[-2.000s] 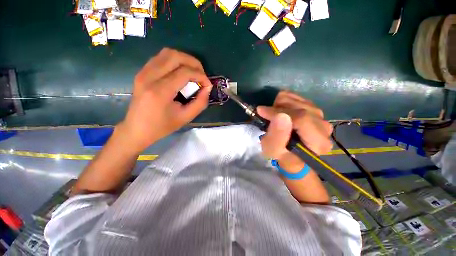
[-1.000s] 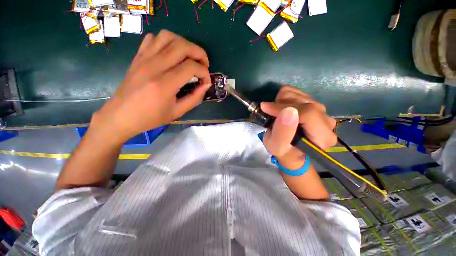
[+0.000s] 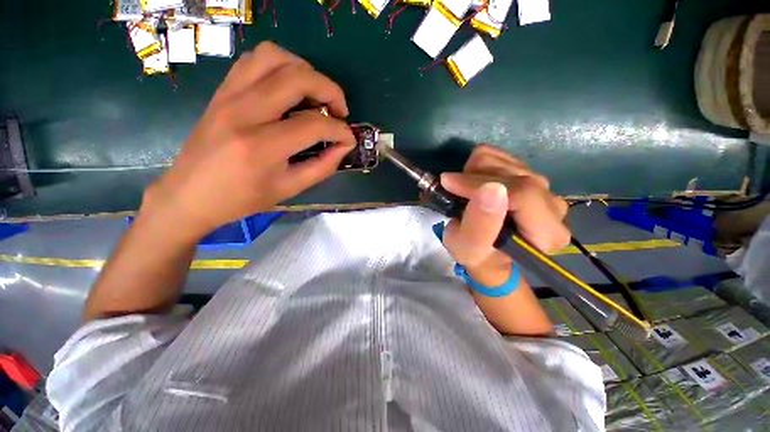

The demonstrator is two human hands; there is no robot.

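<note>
A small dark device housing with a circuit board [image 3: 365,147] lies on the green bench, with a small pale tab on its right side. My left hand [image 3: 262,135] is at its left edge, fingertips pinched together there; the hand hides what lies between and under the fingers. My right hand [image 3: 507,207] grips the dark handle of a soldering iron [image 3: 425,180]. The iron's tip is at the housing's right edge, by the pale tab. A cord with a yellow stripe runs back from the handle.
Two piles of white pouch cells [image 3: 469,60] with red leads lie at the far side. A thin solder wire [image 3: 101,170] stretches in from the left. A round tan dish [image 3: 733,74] stands at right. Wrapped cartons [image 3: 675,363] are below the bench.
My left hand has moved slightly away and left, and the white cell seen between its fingers is now almost hidden. The iron's tip has stayed near the board's right side.
</note>
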